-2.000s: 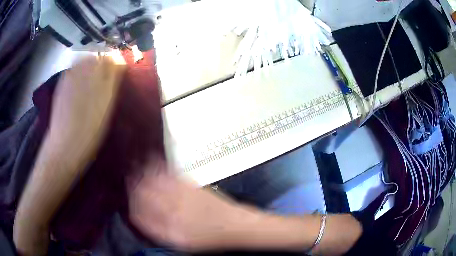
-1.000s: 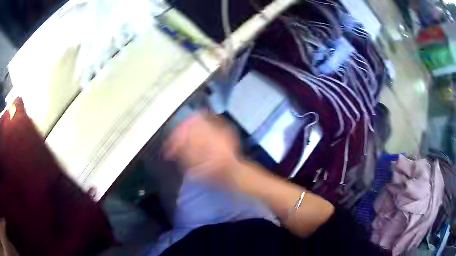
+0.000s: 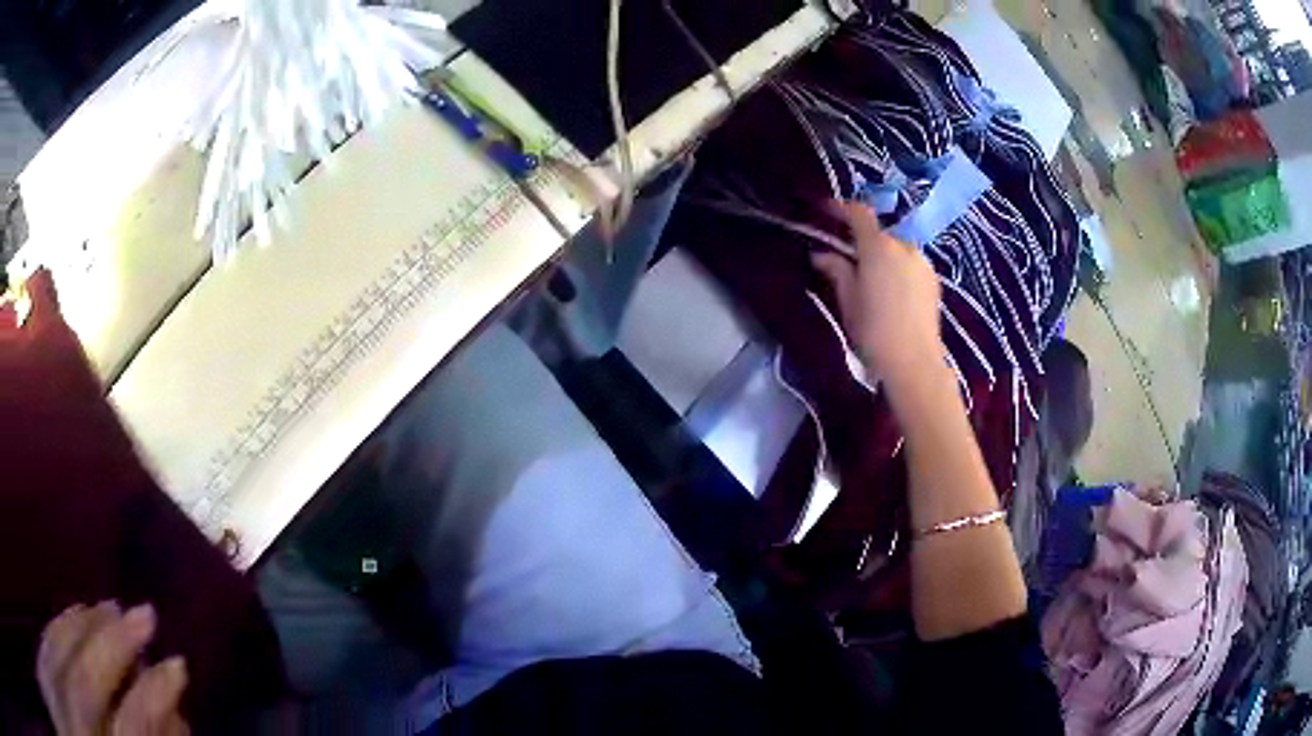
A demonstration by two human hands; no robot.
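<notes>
My right hand, with a thin bracelet at the wrist, is at the bundle of maroon cut parts with white edges. Its fingers are closed on a maroon, white-edged piece at the bundle's upper left. A pale blue tag lies on the bundle beside the hand. My left hand is at the lower left edge, partly cut off, with curled fingers against the maroon garment. Whether it grips the cloth cannot be told. The garment hangs over the table edge.
The cream table bears a printed ruler, a pile of white strips, a blue and green-yellow tool and a black pad. Pink cloth is at the lower right. A red and green object is beyond.
The view has swung right from the needle area. My right hand has moved from the garment, across my lap, to the bundle and closed on a piece. My left hand is now low beside the garment.
</notes>
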